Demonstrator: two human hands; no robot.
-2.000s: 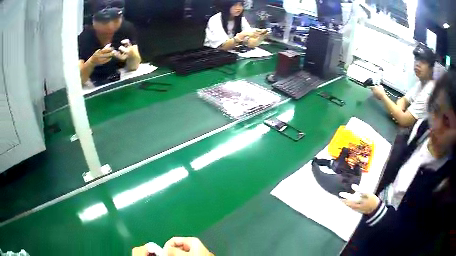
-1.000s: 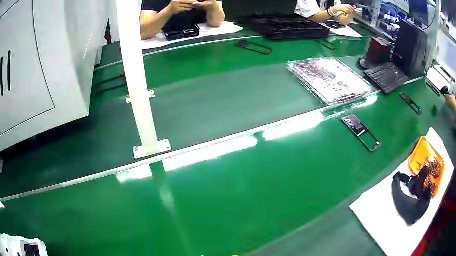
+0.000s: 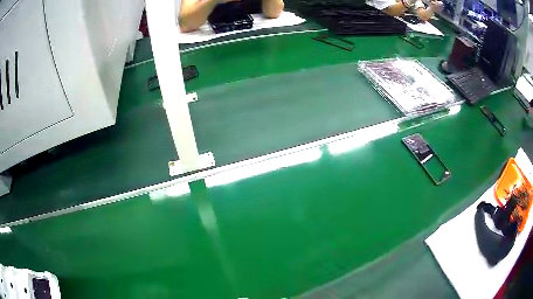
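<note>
Neither of my hands can be made out; only tiny pale slivers touch the bottom edge, too small to identify. A black phone middle frame (image 3: 419, 147) with a large open window lies on the glossy green belt (image 3: 280, 216), right of centre. A white foam tray (image 3: 20, 284) with round holes is cut off at the lower left corner and holds a dark piece.
A white post (image 3: 182, 125) stands behind the belt's rail. Clear blister trays (image 3: 409, 86) lie across the belt. An orange tray (image 3: 509, 178) and black strap (image 3: 491, 242) lie on a white sheet at right. Black trays (image 3: 356, 22) and a person's arms (image 3: 196, 13) are beyond.
My hands, seen two seconds ago at the bottom, are out of clear view. The view has turned left and down. The phone frame has shifted slightly relative to the blister trays.
</note>
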